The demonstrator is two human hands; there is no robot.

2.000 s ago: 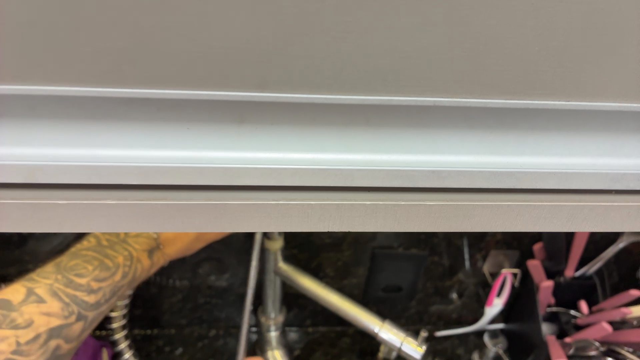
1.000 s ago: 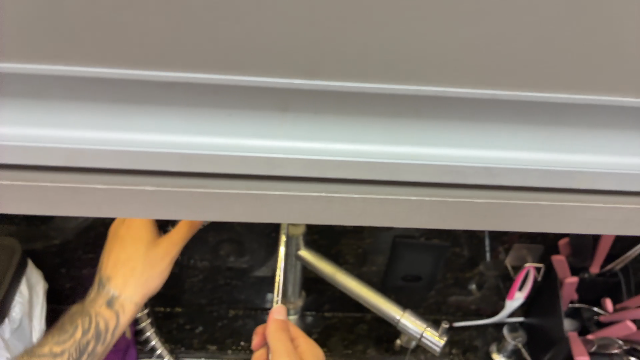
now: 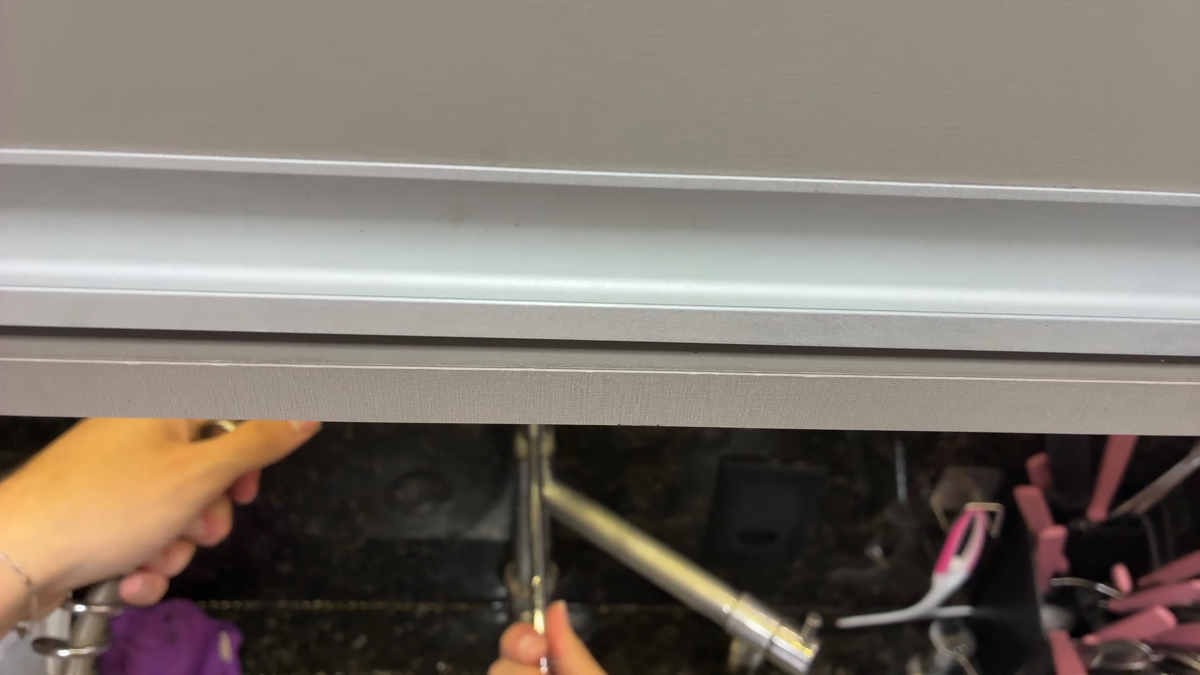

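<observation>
At the lower left, my left hand (image 3: pixel 150 506) has its fingers curled round a chrome tube (image 3: pixel 89 609), part of which shows below the fingers; a round metal bit shows by the thumb. A thin bracelet is on this wrist. My right hand (image 3: pixel 548 647), cut off by the bottom edge, pinches a thin shiny metal rod or utensil (image 3: pixel 538 562) between thumb and fingers. The rod stands upright in view, in front of a chrome tap (image 3: pixel 525 553) whose tubular arm (image 3: pixel 647 553) slants down to the right. What the rod's top end meets is hidden by the cabinet.
A grey cabinet front (image 3: pixel 600 84) with a pale metal channel (image 3: pixel 600 244) spans the upper view. Dark speckled stone lies behind the tap. At right are a white-and-pink brush (image 3: pixel 956 562) and several pink-handled utensils (image 3: pixel 1134 600). A purple cloth-like thing (image 3: pixel 173 637) is at lower left.
My left hand has come back from behind the cabinet's lower edge and now grips the chrome tube. My right hand came into fuller view with the thin rod and is now lower in view.
</observation>
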